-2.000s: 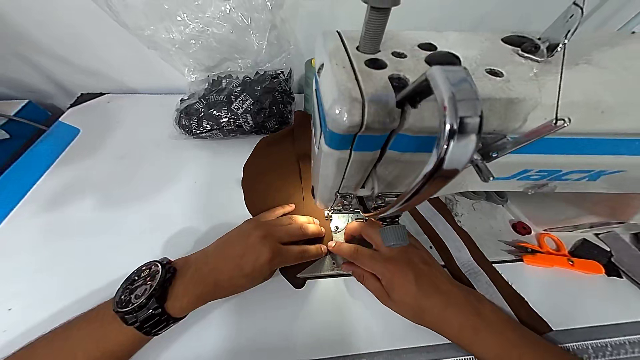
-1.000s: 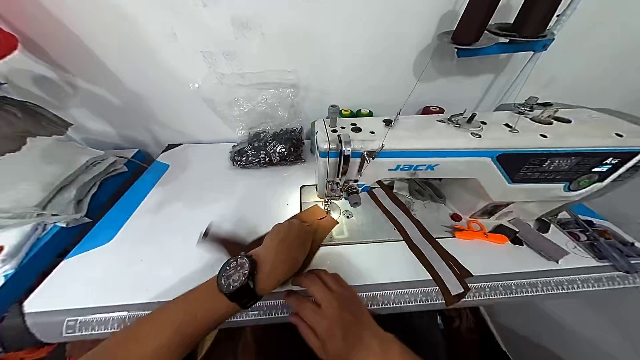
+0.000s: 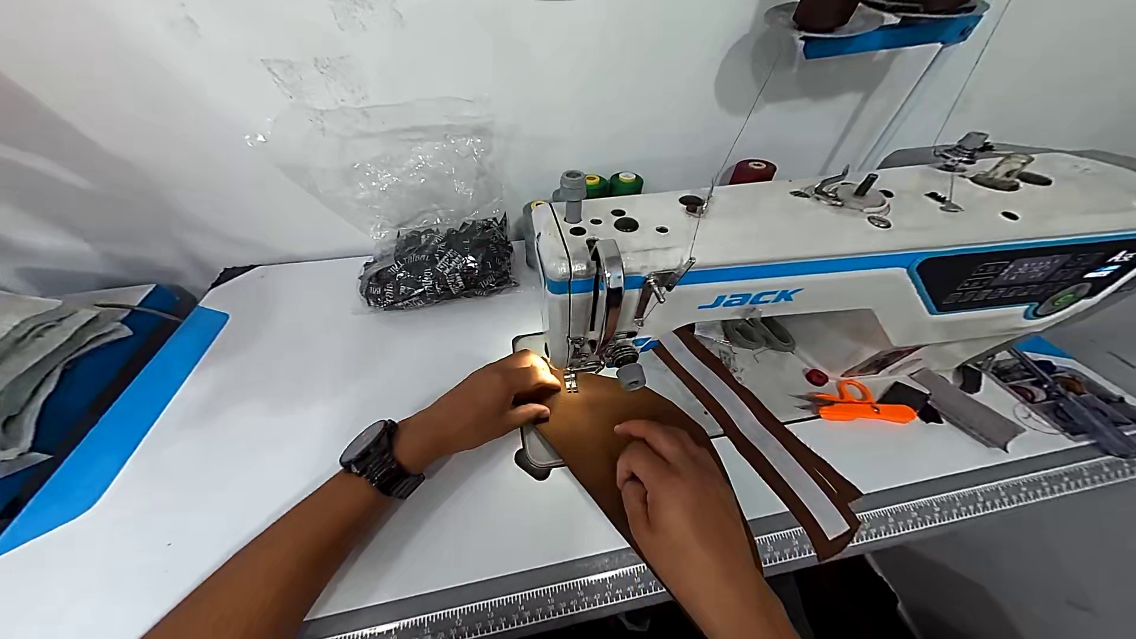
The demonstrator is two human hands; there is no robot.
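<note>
A brown fabric piece [image 3: 595,435] lies under the presser foot [image 3: 571,382] of a white Jack sewing machine [image 3: 799,275] and runs down over the table's front edge. My left hand [image 3: 484,404], with a black watch at the wrist, is beside the needle area, its fingers curled at the fabric's left edge. Whether they pinch it I cannot tell. On the fabric's right part rests my right hand [image 3: 666,479], fingers bent, its grip unclear. Brown strips with a pale band [image 3: 763,435] lie to the right, passing under the machine arm.
Orange thread snips [image 3: 865,408] lie right of the strips, near a grey piece [image 3: 967,413]. A plastic bag of black printed labels [image 3: 439,266] stands behind at left. Thread spools [image 3: 627,184] are behind the machine. A ruler tape [image 3: 967,510] runs along the front edge.
The brown fabric, folded under my left hand a second ago, now lies spread out beneath the presser foot. My right hand has moved from the table's front edge onto the fabric.
</note>
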